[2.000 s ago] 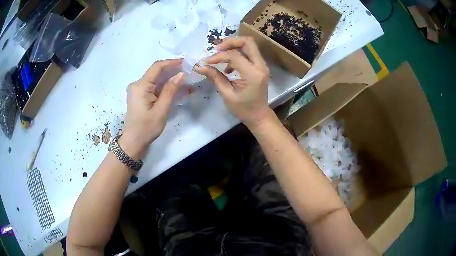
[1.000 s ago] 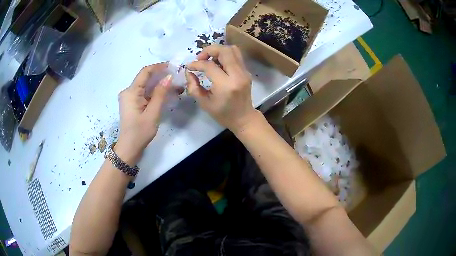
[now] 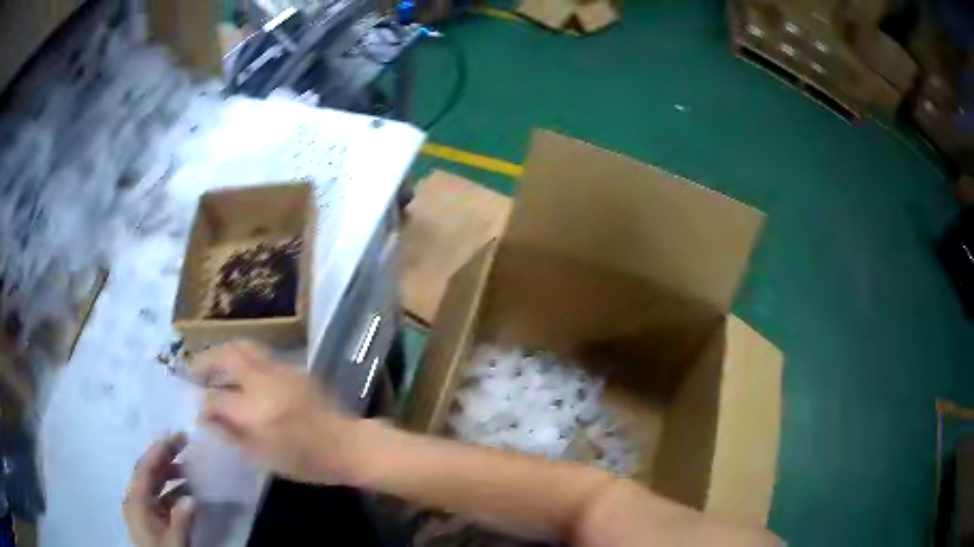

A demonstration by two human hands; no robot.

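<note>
My left hand (image 3: 160, 502) is at the lower left, blurred and partly cut off by the bottom edge. Its fingertips meet the edge of a pale translucent plastic piece (image 3: 219, 481), which it appears to hold. My right hand (image 3: 272, 411) is just above and to the right, its blurred fingers bent below the parts tray (image 3: 190, 267). Whether a small part is between those fingertips cannot be told. The tray holds a dark heap with tan specks (image 3: 256, 280).
A large open carton (image 3: 630, 288) stands right of the table (image 3: 80, 449), part-filled with white pieces (image 3: 539, 406). My right forearm crosses its lower part. A white heap (image 3: 75, 150) lies at the far left. Cardboard (image 3: 449, 235) lies between table and carton.
The view has swung right, so the tray, carton and hands appear further left. The white heap shows more fully. My left wrist and the items at the table's left are out of view.
</note>
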